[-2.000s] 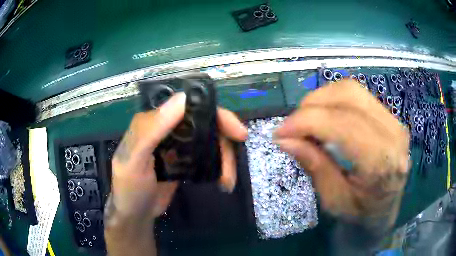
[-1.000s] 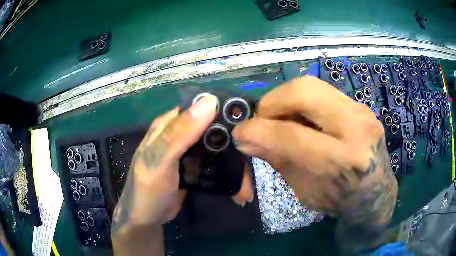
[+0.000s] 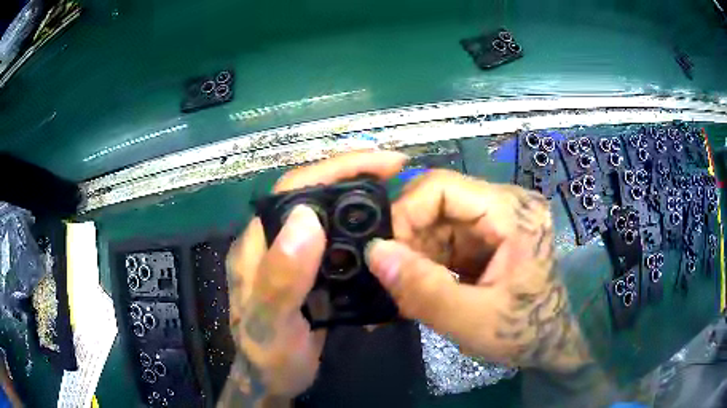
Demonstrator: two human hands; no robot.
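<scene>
A black camera module with three metal-rimmed round lenses is held up in the middle of the view. My left hand grips it from the left, thumb on the upper left lens and fingers behind its top edge. My right hand is at its right side, thumb tip against the plate beside the lower lens. Whether a small piece is pinched there cannot be told. A heap of small clear pieces shows partly below my right hand, in the divided black tray.
More modules lie in the tray's left compartment and in a large batch at right. Beyond the pale rail, single modules lie on the green belt. Paper sheets and a clear bag are at left.
The module, level with its lenses facing me, has come nearer the right hand. The right hand has moved from over the clear pieces to the module's right side. The modules on the belt have shifted.
</scene>
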